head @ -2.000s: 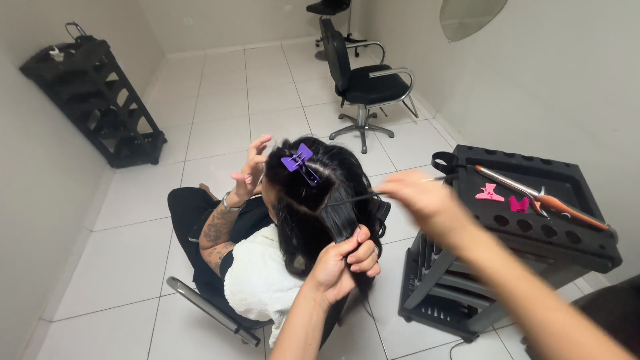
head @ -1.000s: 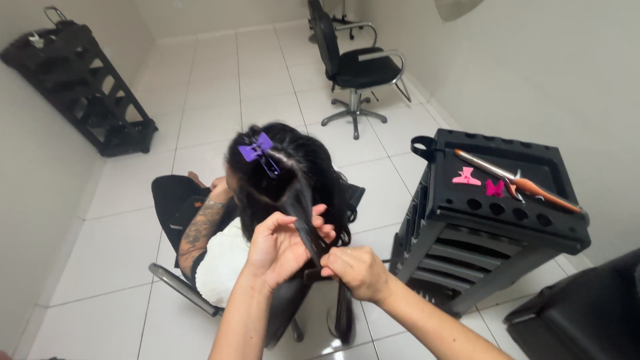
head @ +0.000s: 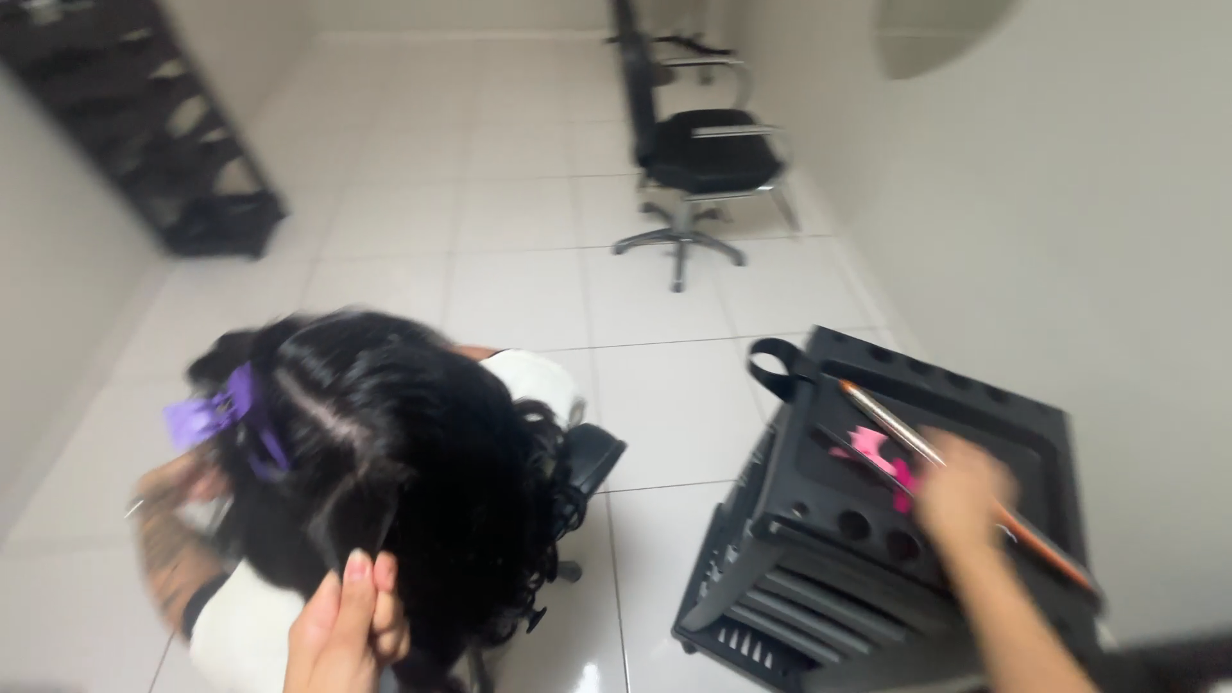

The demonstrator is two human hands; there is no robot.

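Observation:
My left hand (head: 351,616) pinches a section of dark hair (head: 356,515) at the back of a seated person's head. A purple hair clip (head: 226,414) holds hair on the left of the head, beside a visible parting. On the black trolley top my right hand (head: 962,491) is at the curling iron (head: 890,421), over its middle; blur hides whether the fingers are closed on it. A thin dark stick-like thing (head: 866,460) extends from near that hand across a light pink clip (head: 869,448) and a bright pink clip (head: 903,484).
The black trolley (head: 1039,433) stands at the right, with a ring holder (head: 773,369) at its corner. A black salon chair (head: 712,154) is farther back. A black shelf unit (head: 144,125) leans into view at upper left. The seated person's tattooed arm (head: 173,558) is raised near the purple clip.
My right hand has left the hair and moved right to the trolley top. My left hand still holds hair. The seated person's hand has come up to the head. The view has shifted.

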